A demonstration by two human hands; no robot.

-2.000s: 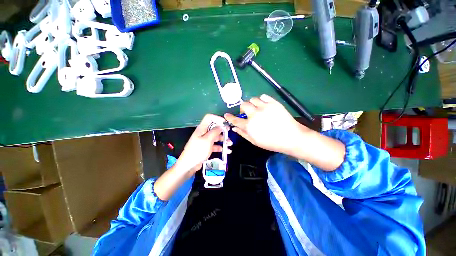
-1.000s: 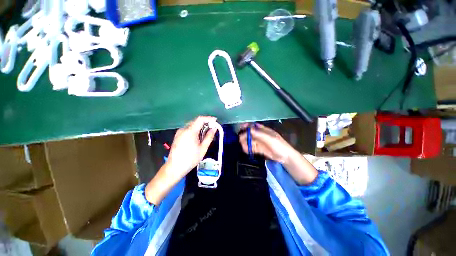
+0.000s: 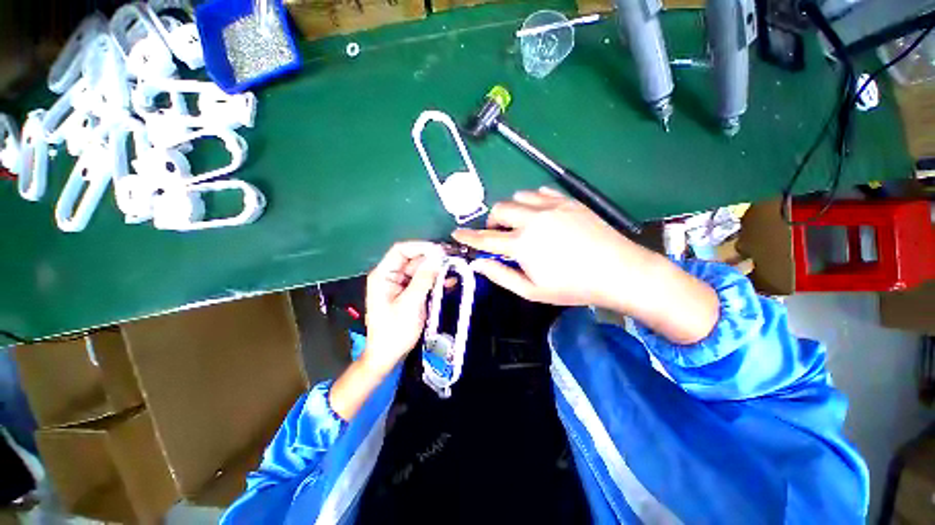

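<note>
My left hand [image 3: 402,297] holds a white housing half [image 3: 463,344] by its looped end, in front of the bench edge. Its rounded end points down towards my lap and shows a small blue-and-white insert [image 3: 439,359]. My right hand [image 3: 543,249] is closed on a small dark and blue tool, likely the nippers [image 3: 463,249], with its tip at the loop's top end. The fingers hide most of the tool. Another white housing half [image 3: 462,191] lies on the green bench just beyond my hands.
A mallet [image 3: 554,164] lies beyond my right hand. White housings [image 3: 210,205] are heaped at left by a blue screw bin [image 3: 294,64]. A clear cup [image 3: 546,46] and two grey screwdrivers [image 3: 730,72] are at the back. A red stool [image 3: 900,246] stands at right.
My right hand has moved up and left from beside the housing back to its looped end, with the tool. The held housing has tilted slightly. The view has shifted.
</note>
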